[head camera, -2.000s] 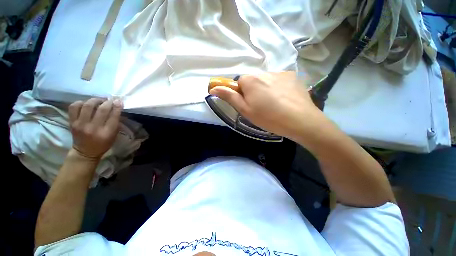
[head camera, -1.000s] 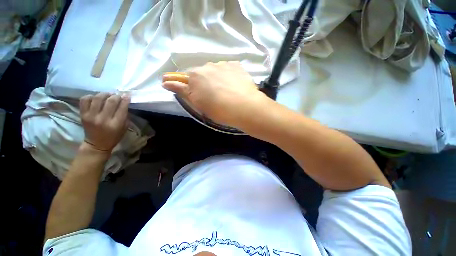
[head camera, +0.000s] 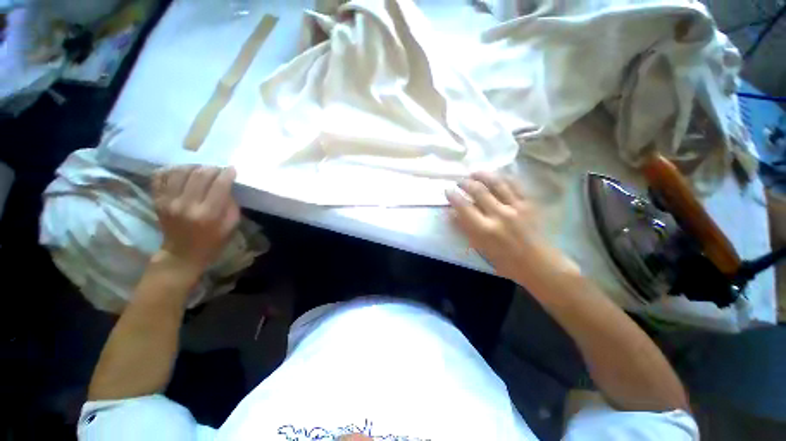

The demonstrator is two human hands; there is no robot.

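The cream garment piece (head camera: 371,129) lies wrinkled on the white pressing table, its straight hem along the near edge. My left hand (head camera: 196,205) is at the table's near edge, at the left end of the hem, fingers curled over the edge; the fingertips' hold is hard to see. My right hand (head camera: 495,215) is slightly blurred, its fingertips on the right end of the hem. The steam iron (head camera: 633,232), with an orange-brown handle, rests at the table's right side, its pointed tip towards the back, touched by neither hand.
A tan strip template (head camera: 228,84) lies on the table (head camera: 164,103) at the left. A crumpled cream garment pile (head camera: 681,95) is at the far right. A beige bundle (head camera: 99,232) hangs below the table's left edge. The black hose (head camera: 765,262) leaves the iron to the right.
My right hand has let go of the iron, which now stands at the right, and is at the hem's right end. My left hand has stayed near the hem's left end.
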